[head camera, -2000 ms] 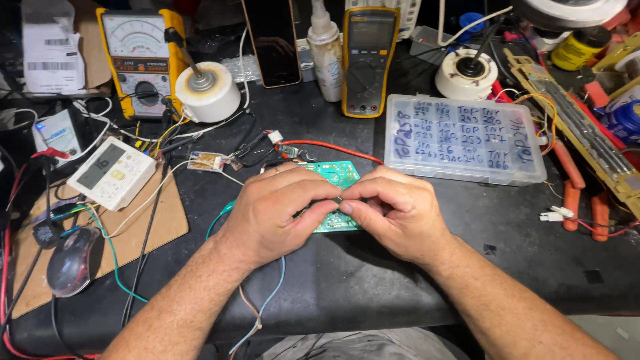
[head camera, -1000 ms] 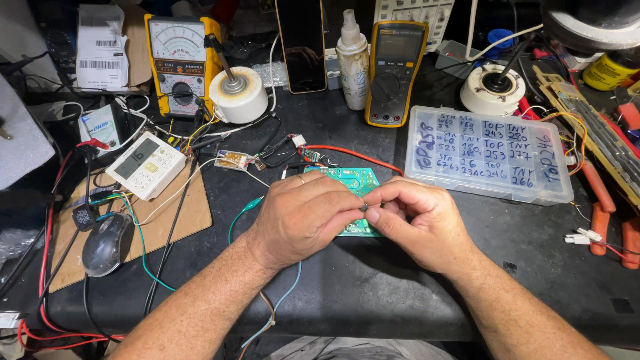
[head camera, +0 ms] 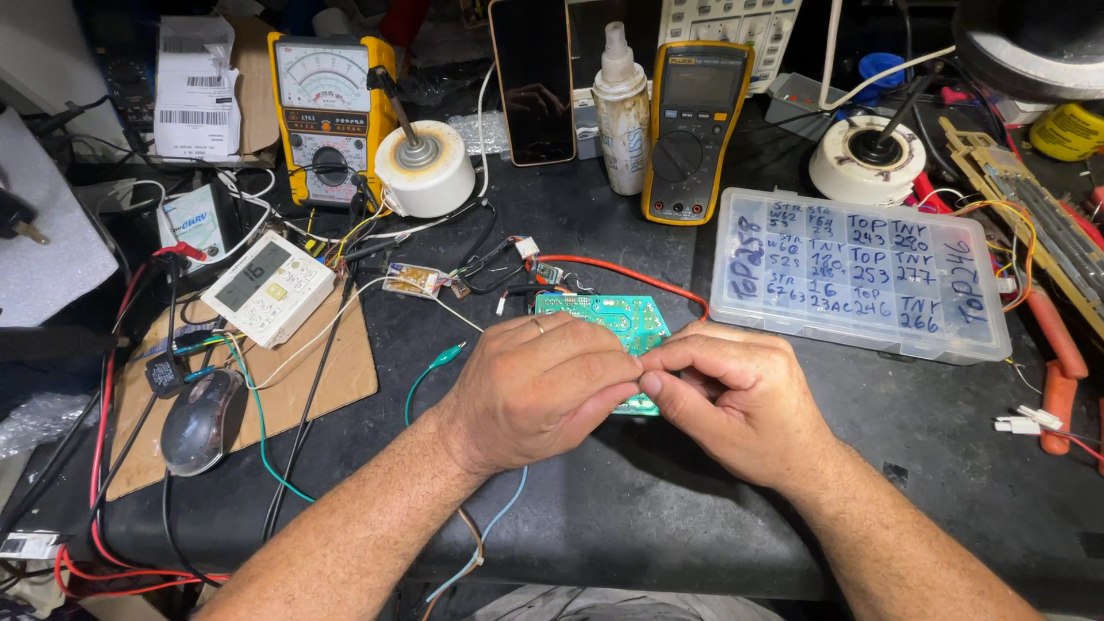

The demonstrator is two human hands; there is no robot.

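My left hand [head camera: 552,379] and my right hand [head camera: 733,388] meet at the fingertips over a green printed circuit board [head camera: 634,321], which lies on the black mat. Their thumbs and index fingers are pinched together near the board's middle. Whether anything small sits between the fingertips cannot be seen, and my hands hide much of the board. A red cable [head camera: 638,269] curves behind the board. Left of it, a green alligator clip [head camera: 448,355] lies beside my left hand, near a small module with wires [head camera: 414,279].
Behind stand an analog multimeter [head camera: 332,121], a white motor [head camera: 427,172], a phone [head camera: 535,86], a spray bottle [head camera: 623,121] and a digital multimeter [head camera: 693,129]. A plastic compartment box [head camera: 862,341] is at right. At left are a remote control [head camera: 269,289] and a computer mouse [head camera: 205,423] among cables.
Both hands stay over the circuit board with their fingertips together, and the fingers have shifted slightly. The view has moved a little since the earliest frame.
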